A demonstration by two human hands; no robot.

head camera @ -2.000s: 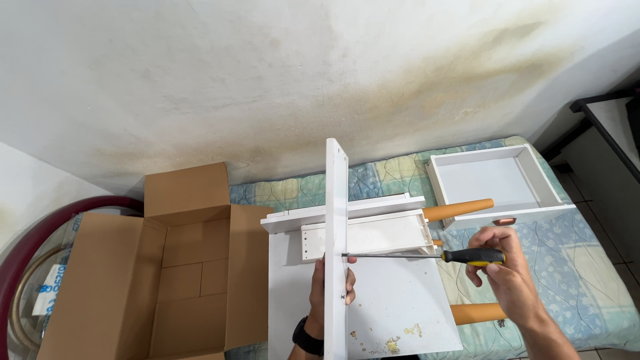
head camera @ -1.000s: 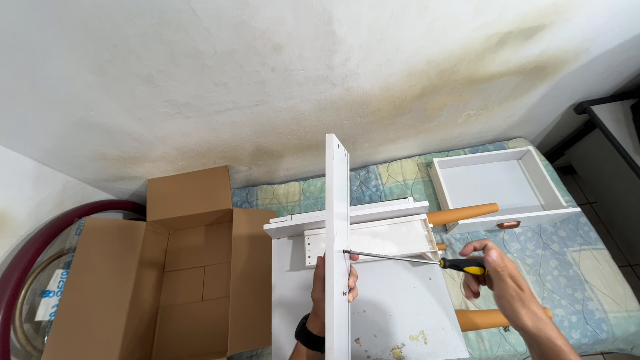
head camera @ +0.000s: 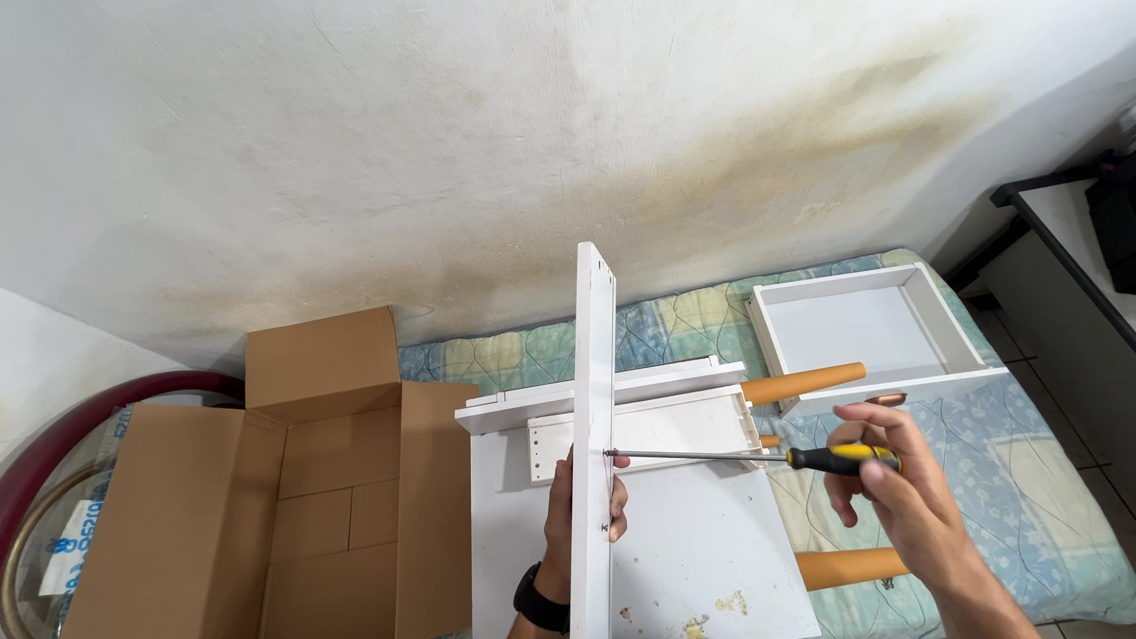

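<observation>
A narrow white board [head camera: 593, 382] stands on edge, and my left hand [head camera: 568, 515], with a black band at the wrist, grips it from behind, fingertips showing on its right side. The yellow-and-black screwdriver [head camera: 843, 458] lies level, its long shaft's tip at a small screw in the board's right face. My right hand [head camera: 896, 497] has the thumb against the handle, with the other fingers raised and loosely spread. Another screw [head camera: 605, 529] shows lower on the board. Below lie a large white panel [head camera: 710, 541] with chipped spots and a white drawer part [head camera: 674, 426].
A cardboard box [head camera: 337, 488] stands open at left, beside a dark red round rim [head camera: 115, 390]. A white drawer [head camera: 852, 328] lies on the patterned mattress [head camera: 1003, 461]. Orange-brown tapered legs [head camera: 803, 382] stick out near the panel. A stained wall rises behind; a dark-edged table [head camera: 1078, 240] is at right.
The fingers of my right hand have shifted about the screwdriver handle and are now more spread. The screwdriver tip stays at the board, and my left hand keeps its hold.
</observation>
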